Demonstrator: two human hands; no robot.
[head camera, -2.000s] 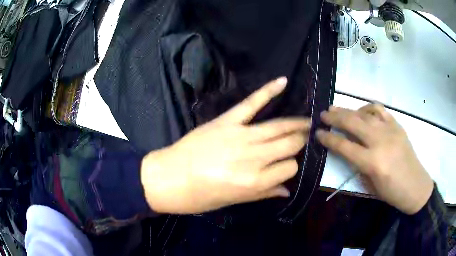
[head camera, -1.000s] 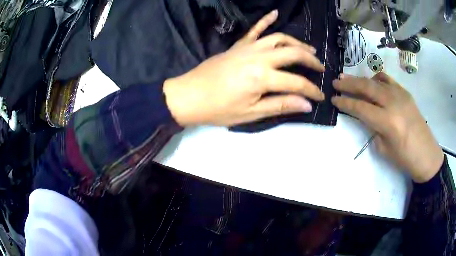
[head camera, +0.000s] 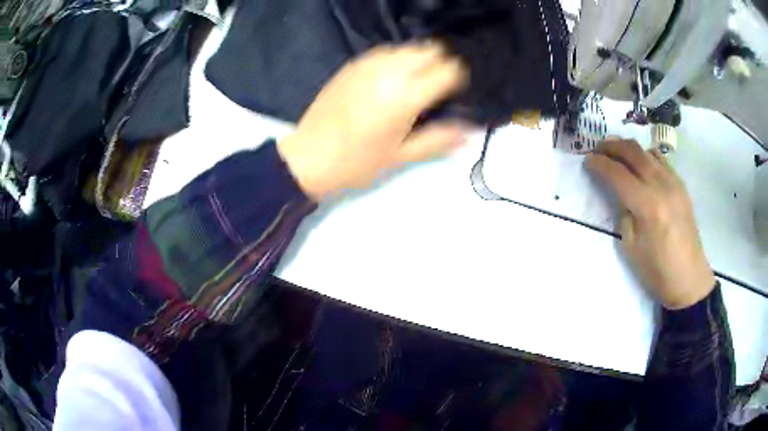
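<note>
The black garment panel (head camera: 286, 63) lies at the top of the table, its stitched right edge reaching the metal needle plate (head camera: 581, 135) beneath the sewing machine head (head camera: 627, 42). My left hand (head camera: 379, 118) is blurred, lying over the garment's lower edge, fingers apart; whether it grips cloth cannot be told. My right hand (head camera: 653, 215) rests on the white bed just right of and below the needle plate, fingers bent, fingertips beside the cream ribbed knob (head camera: 664, 137). No cloth shows in it; the thin spike seen earlier is not visible.
A dark bundle of work pieces (head camera: 63, 84) with pale edges hangs at the left, by a brown striped piece (head camera: 139, 172). The white table (head camera: 438, 269) has a curved dark front edge. Dark cloth lies below it.
The garment has moved up and away, uncovering the white bed. My left hand has moved up and left; my right hand has left the garment's edge. More of the machine head shows.
</note>
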